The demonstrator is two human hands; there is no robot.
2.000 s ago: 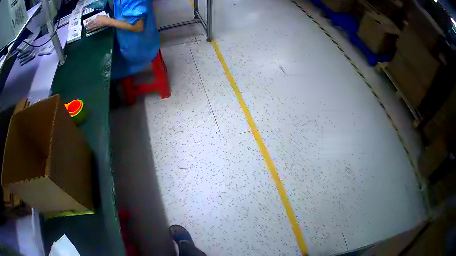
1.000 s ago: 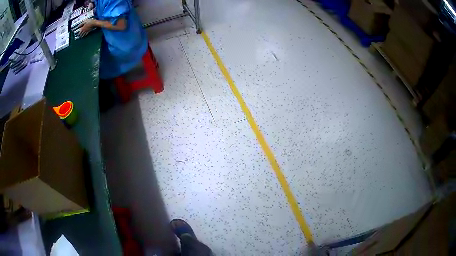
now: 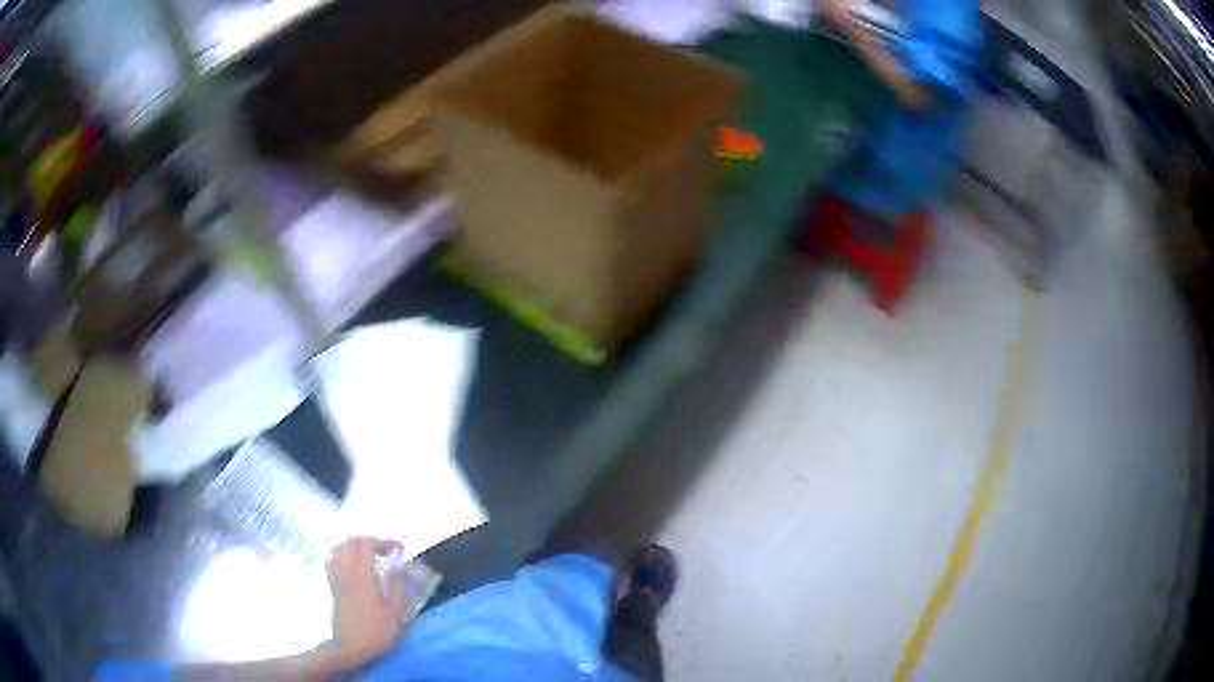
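My left hand [image 3: 366,593] is at the bottom left, blurred, at the lower edge of white paper sheets [image 3: 393,400] on the dark green bench. A small pale, shiny thing [image 3: 415,581] lies against its fingers; I cannot tell whether the hand grips it. A strip with fine print [image 3: 273,500] lies left of the sheets. An open, empty-looking brown carton [image 3: 533,220] stands farther back, with green-yellow tape [image 3: 526,313] at its base. My right hand is not in view.
An orange tape roll [image 3: 736,143] is right of the carton. A pale post [image 3: 253,200] rises at the left. Brown cardboard [image 3: 93,446] lies at the left. A person in blue [image 3: 919,133] is by a red stool [image 3: 872,253] at the back right. A yellow line [image 3: 979,520] crosses the floor.
The view has swung left towards the bench, so the carton and the person appear farther right. My left hand and the paper sheets have come into view.
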